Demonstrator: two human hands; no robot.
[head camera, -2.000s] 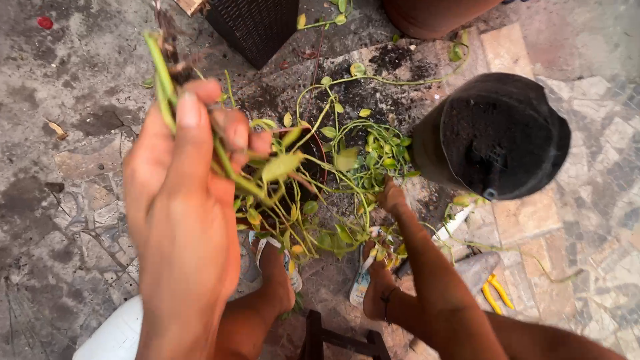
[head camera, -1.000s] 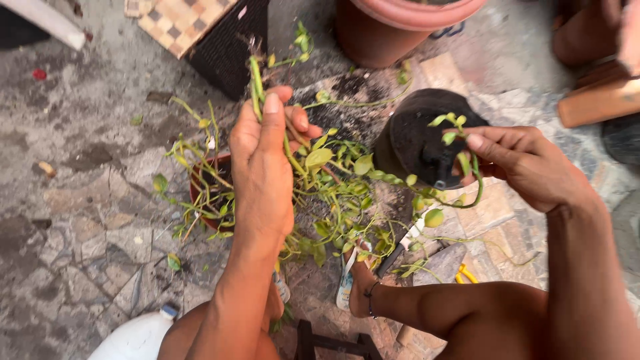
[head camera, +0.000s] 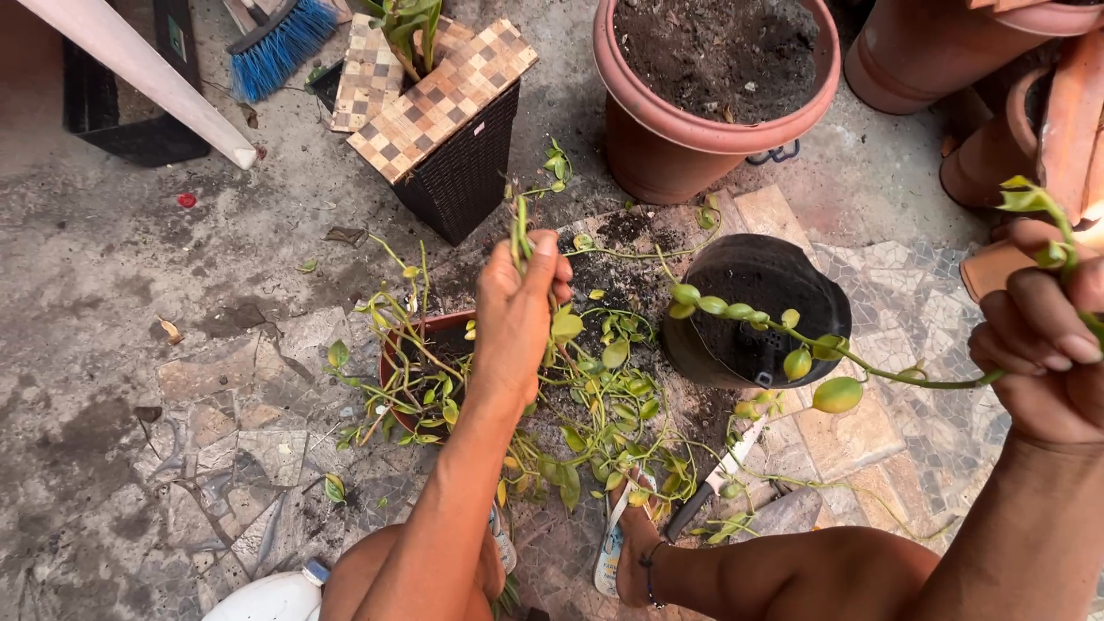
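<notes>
My left hand (head camera: 517, 319) is closed around the base of a bunch of green vine stems, whose leafy trails (head camera: 617, 414) hang down to the paving. At the right edge, my right hand (head camera: 1048, 345) grips one vine strand (head camera: 897, 375); its leafy end stretches left over a black plastic pot (head camera: 677, 345) holding dark soil. Left of my left wrist, a reddish-brown planter (head camera: 388, 362) with more vines is partly hidden by my forearm. A kitchen knife (head camera: 720, 474) with a dark handle lies on the paving between my right foot and the black pot.
A large terracotta-coloured pot (head camera: 617, 95) of soil stands behind. Left of it is a dark woven planter (head camera: 470, 164) with checkered pieces (head camera: 444, 99) on top. A blue-bristled brush (head camera: 280, 52) lies at upper left, a white container (head camera: 267, 599) at lower left. More pots (head camera: 906, 60) stand at upper right.
My right hand was low among the vines, then above the black pot with a strand; now it is at the far right, the strand drawn out. My left hand keeps holding the stems.
</notes>
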